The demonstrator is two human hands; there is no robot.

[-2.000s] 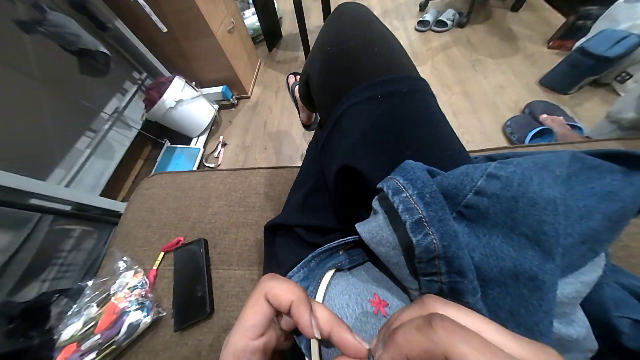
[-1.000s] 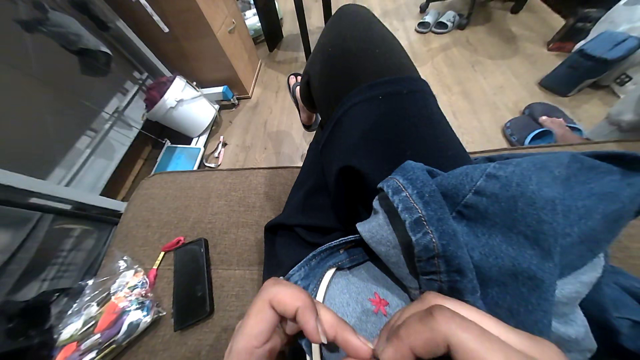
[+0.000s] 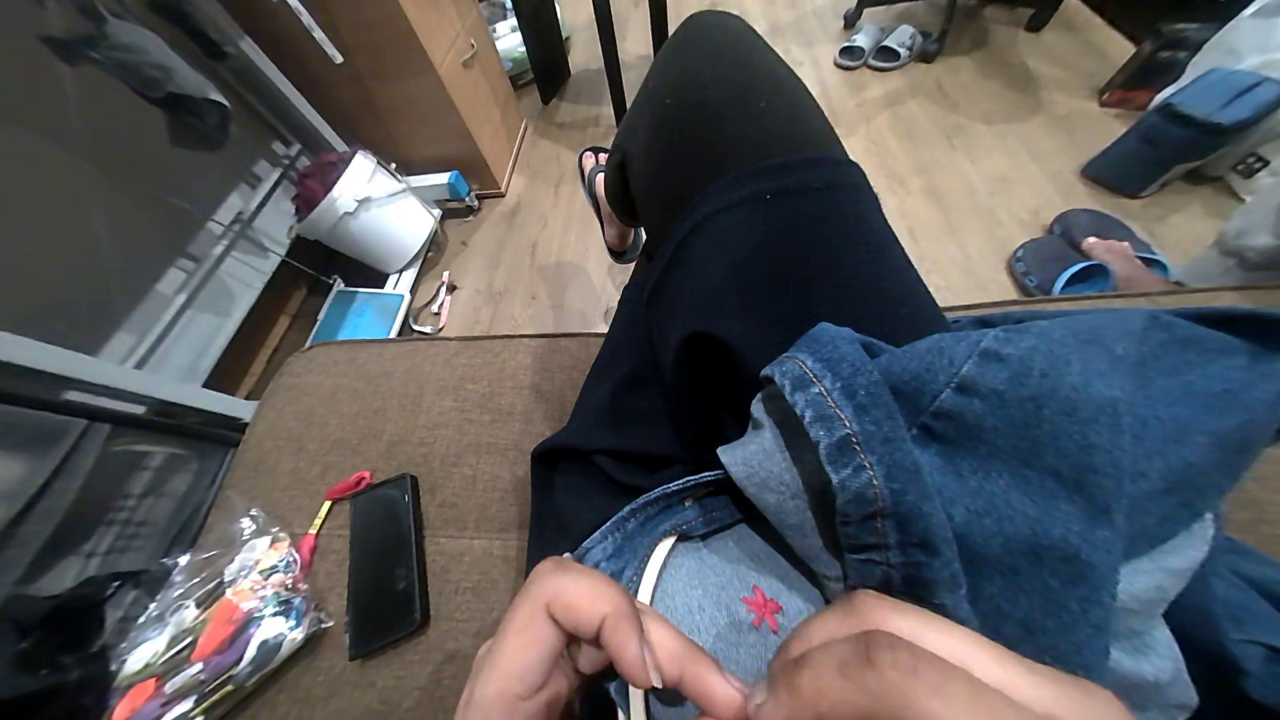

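Observation:
A blue denim garment [image 3: 1040, 450] lies across my lap, its paler inner side partly turned outward. On that pale side is a small red stitched star shape [image 3: 763, 608], just above my fingers. A thin cream-coloured hoop edge [image 3: 655, 570] curves over the denim beside it. My left hand [image 3: 600, 645] is at the hoop, fingers bent. My right hand [image 3: 900, 665] lies over the denim with its fingertips pinched against those of my left. Whatever is between the fingertips is too small or hidden to make out.
On the brown cushioned seat [image 3: 450, 400], left of my lap, lie a black phone [image 3: 386, 565], a skein of red thread [image 3: 347, 487] and a clear plastic bag of colourful thread skeins [image 3: 225, 630]. Beyond stand a white bucket [image 3: 370, 215] and a wooden cabinet [image 3: 450, 90]. Another person's foot [image 3: 1125, 262] shows at right.

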